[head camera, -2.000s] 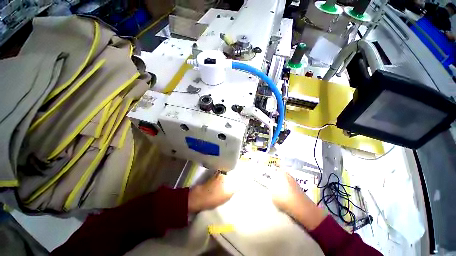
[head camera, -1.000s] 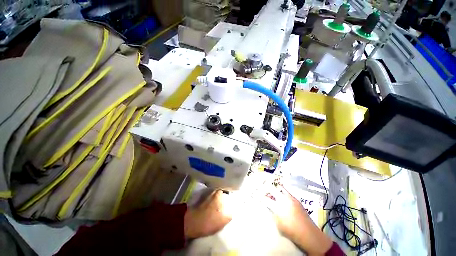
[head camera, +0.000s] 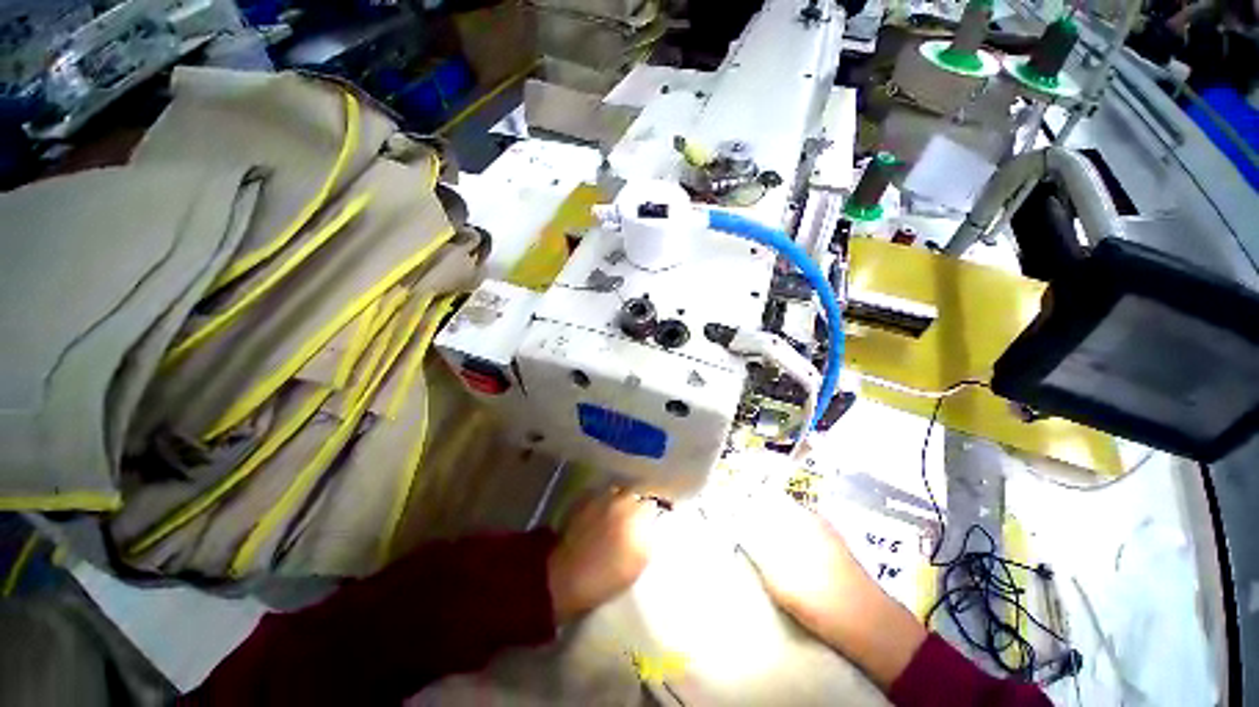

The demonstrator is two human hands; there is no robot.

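Note:
The khaki fabric piece [head camera: 746, 656] lies under both hands in front of the sewing machine [head camera: 628, 387], with a small yellow patch near the lower middle. My left hand [head camera: 603, 555] rests on the cloth just below the machine head, its fingertips lost in glare. My right hand [head camera: 828, 580] lies on the cloth to the right of the bright spot, its fingertips also washed out. The needle area is hidden by glare. Whether either hand pinches the cloth cannot be told.
A tall pile of khaki pieces with yellow edges [head camera: 297, 311] stands at the left. A black-framed control panel [head camera: 1153, 345] hangs at the right above a coiled black cable [head camera: 987, 608]. A blue air hose [head camera: 815, 283] curves beside the head. Thread cones [head camera: 873, 187] stand behind.
The view has shifted, so the machine and pile now sit further right in the picture. Both hands stay at the cloth below the machine head; the small yellow patch shows again.

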